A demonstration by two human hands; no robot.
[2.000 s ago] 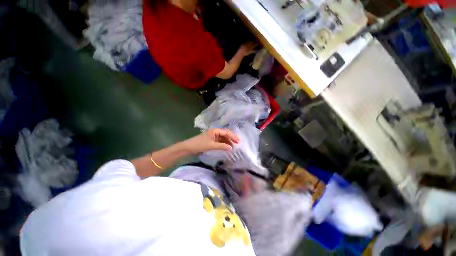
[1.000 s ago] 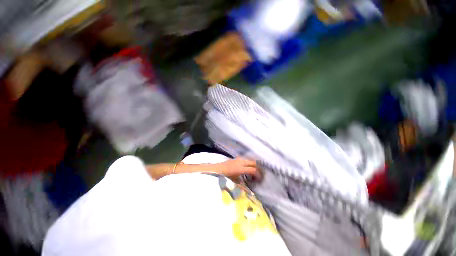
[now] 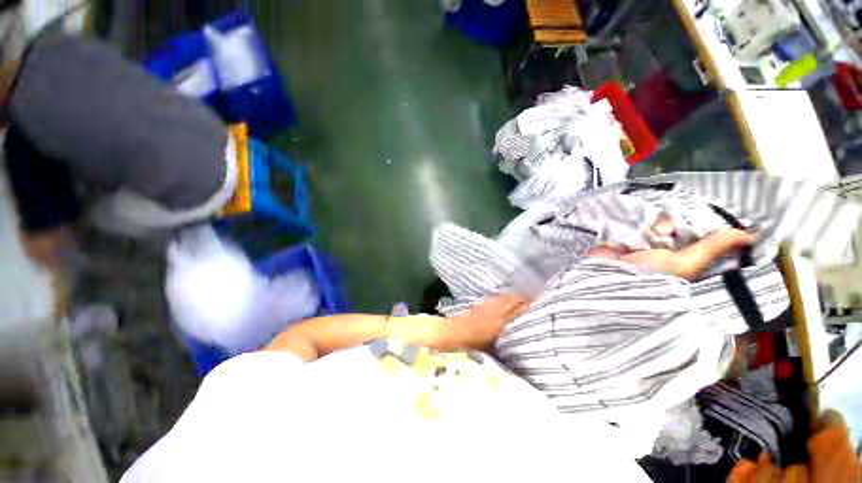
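A striped garment (image 3: 605, 330), white with dark stripes, is spread and bunched in front of my white shirt. A black strip (image 3: 742, 297) crosses its right part. My left hand (image 3: 496, 319), with a thin bracelet at the wrist, holds the garment's left edge; its fingertips are partly hidden by cloth. My right hand (image 3: 676, 258) is among the folds at the upper right, gripping cloth; its wrist and forearm are mostly covered by the garment. A paler striped panel (image 3: 794, 212) extends right over the table edge.
A striped bundle (image 3: 562, 137) lies by a red bin (image 3: 629, 123) ahead. The white table's wooden edge (image 3: 737, 113) runs along the right. At left are blue bins (image 3: 269, 85), a blue stool (image 3: 284, 189) and a person in grey (image 3: 123, 123). Orange cloth (image 3: 832, 453) shows at lower right.
The view has turned, bringing the table to the right side. The garment is now bunched higher, with both hands at it; my right hand has come into view.
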